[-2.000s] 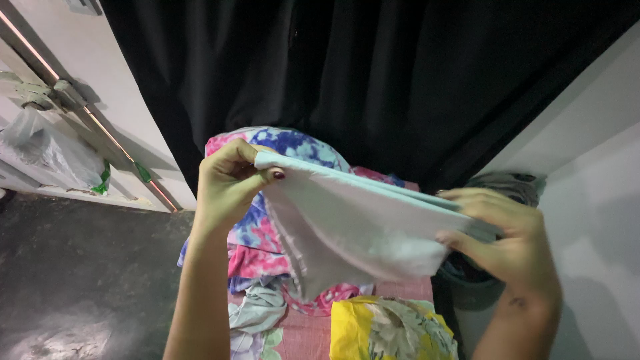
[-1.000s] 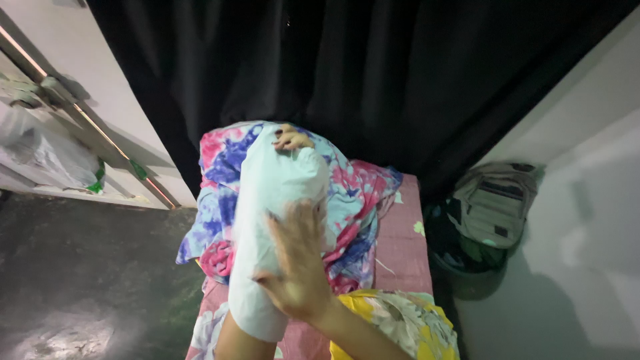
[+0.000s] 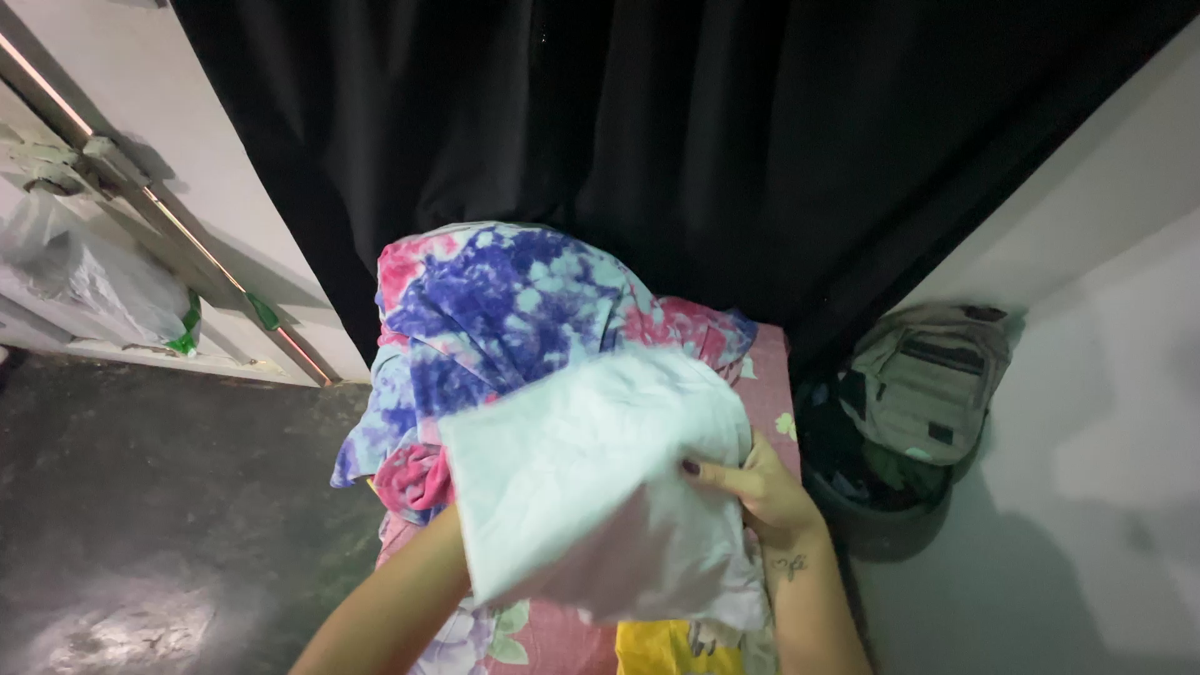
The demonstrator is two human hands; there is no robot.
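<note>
A folded white cloth [image 3: 600, 487] is held up in front of me, slightly blurred. My right hand [image 3: 769, 487] grips its right edge, the thumb lying on top of the fabric. The left forearm runs up to the cloth from below, but my left hand is hidden behind or under it, so its grip does not show. Beyond the cloth lies a heap of tie-dye fabric [image 3: 525, 309] in blue, pink and white. A yellow patterned cloth [image 3: 666, 647] shows just below the white one, on a pink floral sheet [image 3: 562, 642].
A black curtain [image 3: 637, 141] hangs behind the heap. At right, a grey backpack [image 3: 933, 384] rests on a dark round tub [image 3: 881, 525] against the wall. A clear plastic bag [image 3: 103, 272] hangs at left, above the dark floor [image 3: 187, 506].
One second ago the white cloth stood upright over my left forearm, with the fingers showing at its top. Now it is spread wider and tilted, its right edge in my right hand.
</note>
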